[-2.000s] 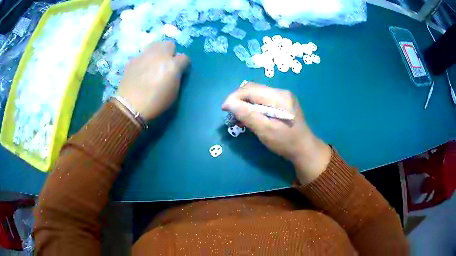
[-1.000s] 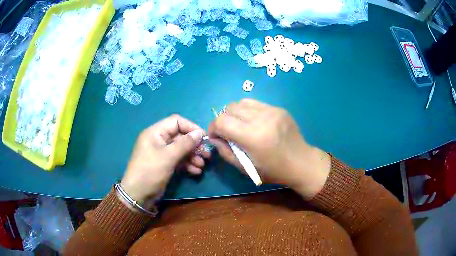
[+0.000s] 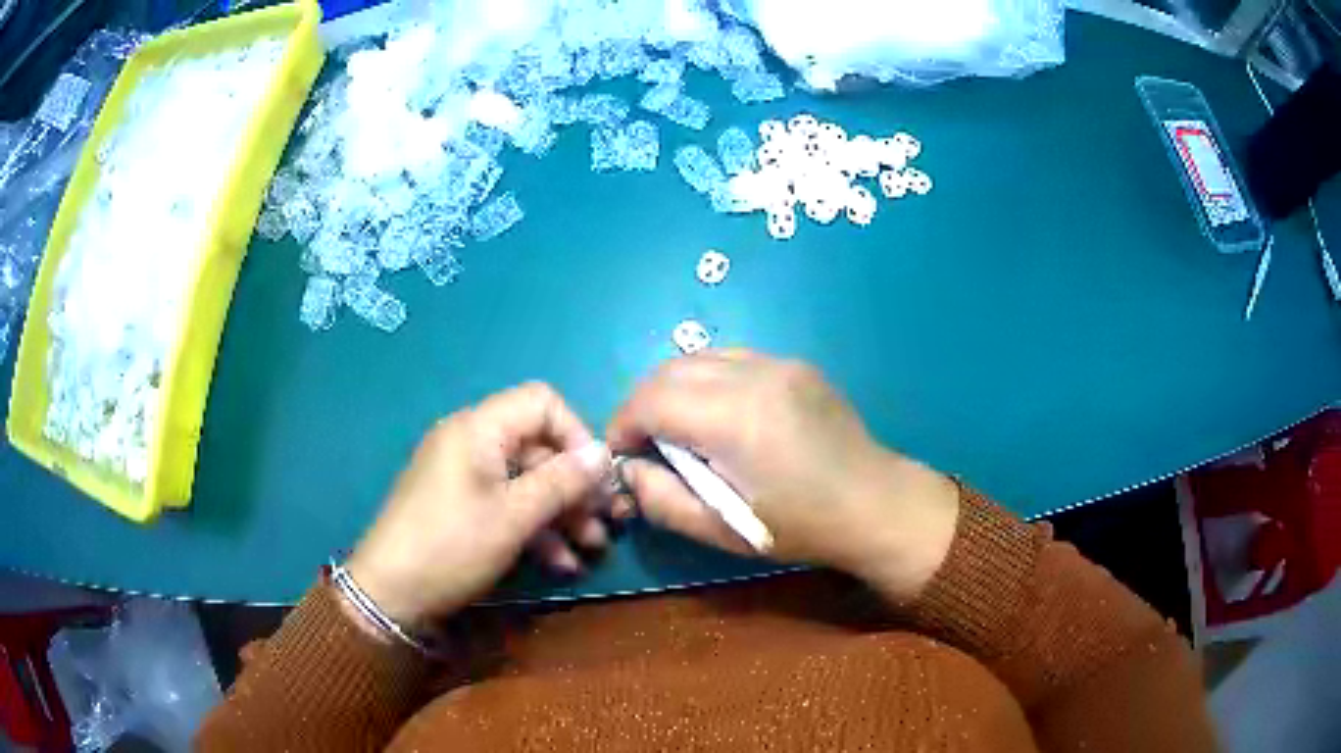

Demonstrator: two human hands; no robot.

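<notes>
My left hand (image 3: pixel 493 493) and my right hand (image 3: pixel 787 464) meet low in front of me near the bench's front edge. My left thumb and fingers pinch a small clear part (image 3: pixel 619 474), mostly hidden by the fingers. My right fingertips touch it, and the same hand holds a white pen-shaped tool (image 3: pixel 716 497) slanting down to the right. One white insert plate (image 3: pixel 690 337) lies just above my right hand, and another white insert plate (image 3: pixel 712 266) lies farther back. A group of white plates (image 3: pixel 821 171) lies behind them. Clear housings (image 3: pixel 397 191) form a heap at the left.
A yellow tray (image 3: pixel 221 280) full of whitish small parts stands at the left. A clear plastic bag of parts (image 3: pixel 912 37) lies at the back. A clear lidded box (image 3: pixel 1203 165), a thin pale tool (image 3: pixel 1257 280) and a black object (image 3: pixel 1302 147) are at the right. Red stools show below the bench.
My left hand has come from the heap to meet my right hand in front of me. Since one second ago both hands have lowered slightly, and a white plate now shows above my right hand.
</notes>
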